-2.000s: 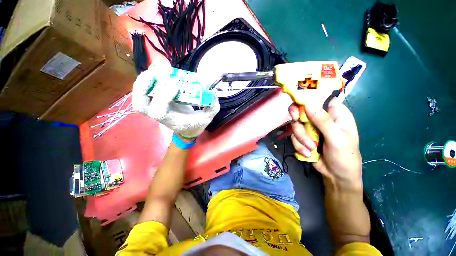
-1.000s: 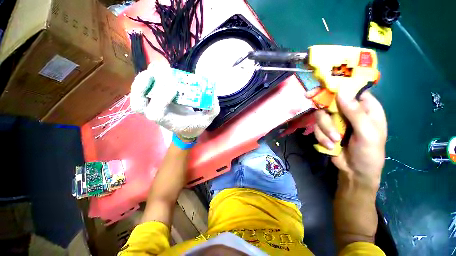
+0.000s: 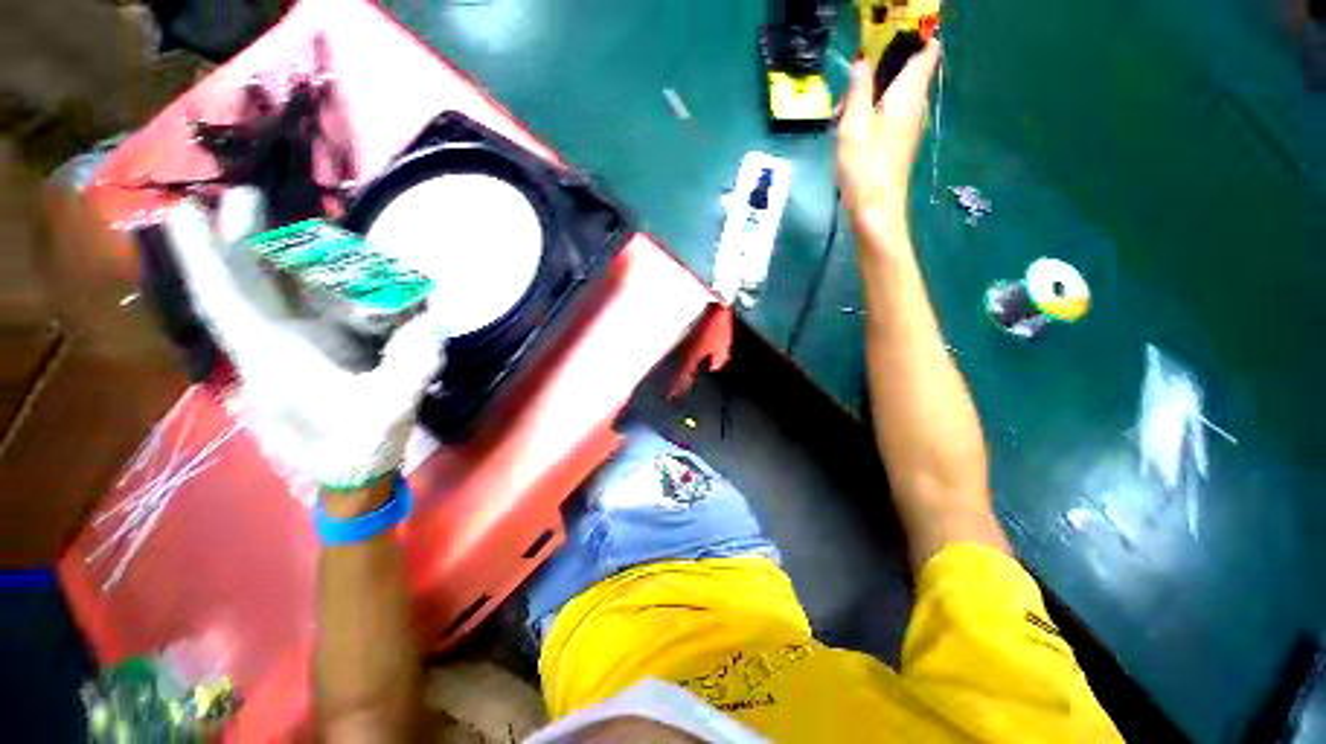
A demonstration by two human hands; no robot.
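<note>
My left hand point(image 3: 313, 378), in a white glove, holds a green circuit board point(image 3: 343, 266) over the left edge of the black housing point(image 3: 582, 218) with its white disc. The glove is blurred. My bare right hand point(image 3: 884, 124) is at the top of the view, stretched over the green table, on the yellow soldering gun point(image 3: 890, 26). The gun is cut off by the top edge, so its tip is hidden. The black-and-yellow stand point(image 3: 798, 96) is just left of the gun.
Black leads point(image 3: 276, 138) lie on the red surface point(image 3: 291, 581), with white thin strips point(image 3: 153, 487) and blurred stacked boards point(image 3: 153, 705) at lower left. On the green table are a white power strip point(image 3: 752, 233), a solder spool point(image 3: 1050, 291) and pale strips point(image 3: 1172, 422). Cartons point(image 3: 51, 393) stand left.
My right hand has carried the soldering gun away from the housing to the stand's side at the far table. The view has turned right. The board is still in my left hand, now tilted more.
</note>
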